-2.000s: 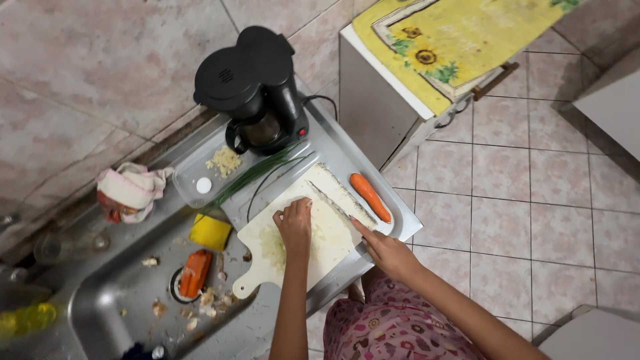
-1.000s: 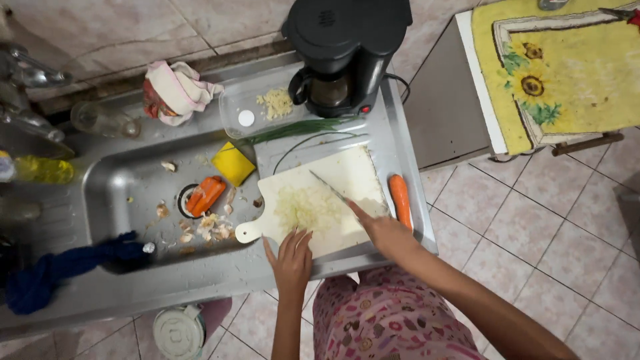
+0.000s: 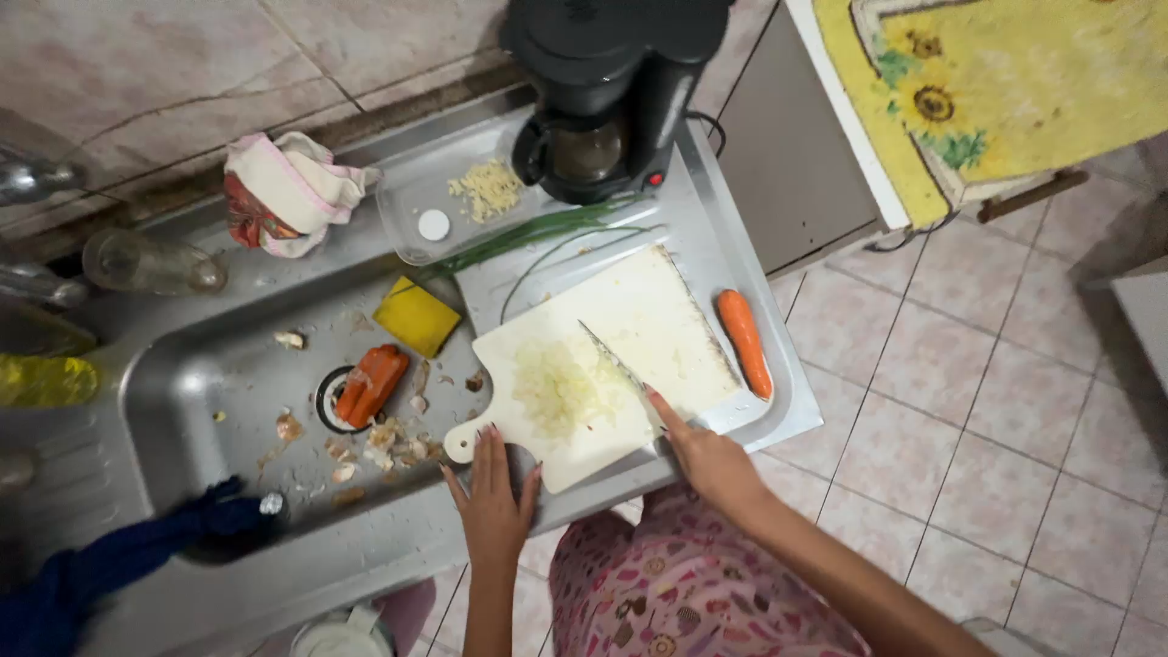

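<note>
A white cutting board (image 3: 630, 310) with a handle lies aslant at the right end of the steel sink counter. Pale chopped pieces, possibly onion, (image 3: 552, 388) are spread over its left half. My right hand (image 3: 712, 461) holds a kitchen knife (image 3: 610, 354) at the board's near edge, its blade over the board and the tip pointing up-left. My left hand (image 3: 493, 502) rests with fingers spread on the counter edge, fingertips by the board's handle, holding nothing. A carrot (image 3: 746, 342) lies right of the board. Green onion stalks (image 3: 538, 230) lie behind it.
A black coffee maker (image 3: 607, 91) stands behind the board, beside a clear plastic tray (image 3: 406, 214) with chopped pale pieces. The sink basin (image 3: 201, 365) holds a yellow sponge (image 3: 416, 317), an orange-red vegetable piece (image 3: 372, 383) and peelings. A crumpled cloth (image 3: 297, 192) and a glass (image 3: 151, 262) are behind the basin.
My left hand has moved from over the chopped pieces to the counter edge by the board's handle. The knife has moved from the board's right part to beside the chopped pieces.
</note>
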